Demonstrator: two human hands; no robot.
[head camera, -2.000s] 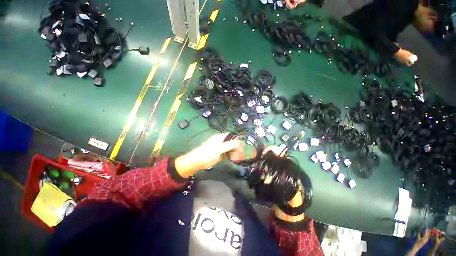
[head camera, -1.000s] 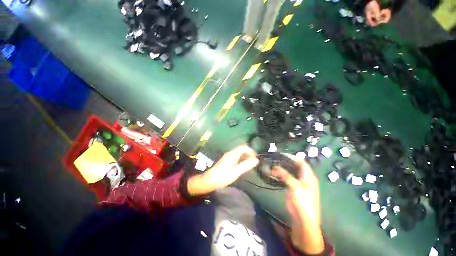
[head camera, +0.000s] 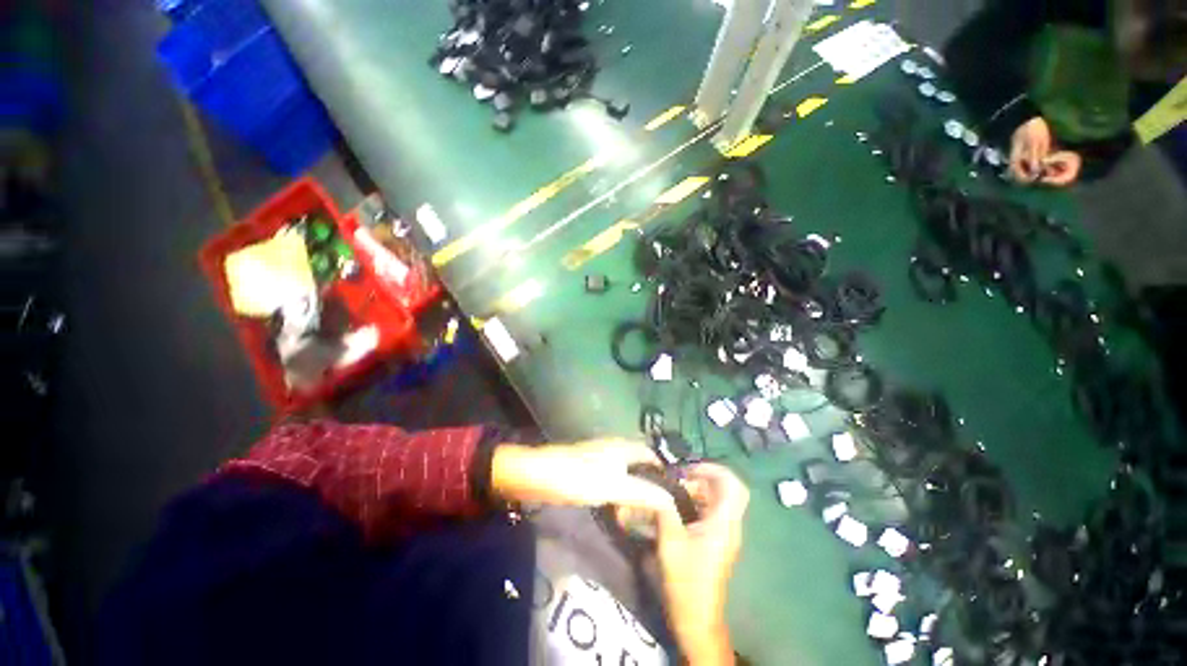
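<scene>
My left hand (head camera: 592, 474) and my right hand (head camera: 704, 520) are close together over the near edge of the green table. Both are closed around a small coiled black cable (head camera: 670, 484), mostly hidden by the fingers. A heap of coiled black cables (head camera: 742, 280) lies just beyond my hands. Modules with white square faces (head camera: 853, 530) lie scattered to the right of my hands. A single black ring of cable (head camera: 637, 345) lies at the near left side of the heap.
A separate black heap (head camera: 514, 52) lies past the yellow-striped seam, beside a pale metal post (head camera: 752, 78). A red bin (head camera: 280, 358) and blue bins (head camera: 247, 81) stand left of the table. Another person's hands (head camera: 1041, 156) are at the far right. More cables (head camera: 1041, 546) lie at right.
The view has turned, so the table sits differently. The large bundle of coils seen earliest at my right hand no longer shows there. My hands have come together around a small coil.
</scene>
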